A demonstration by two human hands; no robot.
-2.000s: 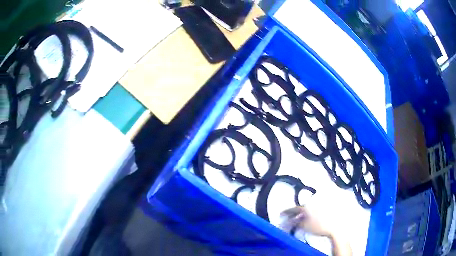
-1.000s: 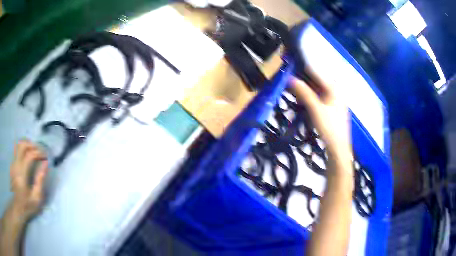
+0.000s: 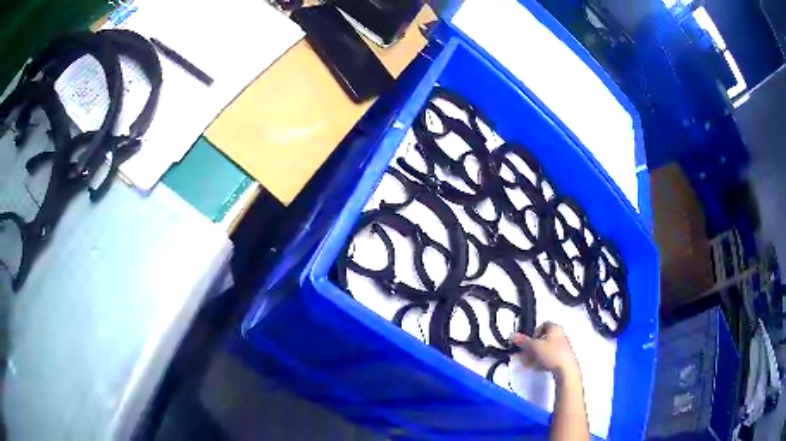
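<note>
My right hand (image 3: 550,349) is inside the blue turnover bin (image 3: 396,349), near its front right. Its fingertips pinch the near end of a black headband assembly (image 3: 527,288) that lies on the white layer sheet (image 3: 573,344). This headband overlaps another arch beside it. Several more headbands lie in two rows in the bin, their arches and yokes interlaced. Another group of black headbands (image 3: 108,86) lies on the bench at the upper left, partly over white papers. My left hand is not in view.
A pale cover sheet (image 3: 103,301) covers the near bench. Record sheets (image 3: 215,43), a dark pen (image 3: 183,62), a tan board (image 3: 289,116) and a black phone-like rectangle (image 3: 345,52) lie left of the bin. A brown carton (image 3: 676,228) stands beyond its right side.
My right hand has moved from the bin's far edge down to its near part. My left hand has left the view. One more headband lies in the near row than two seconds ago.
</note>
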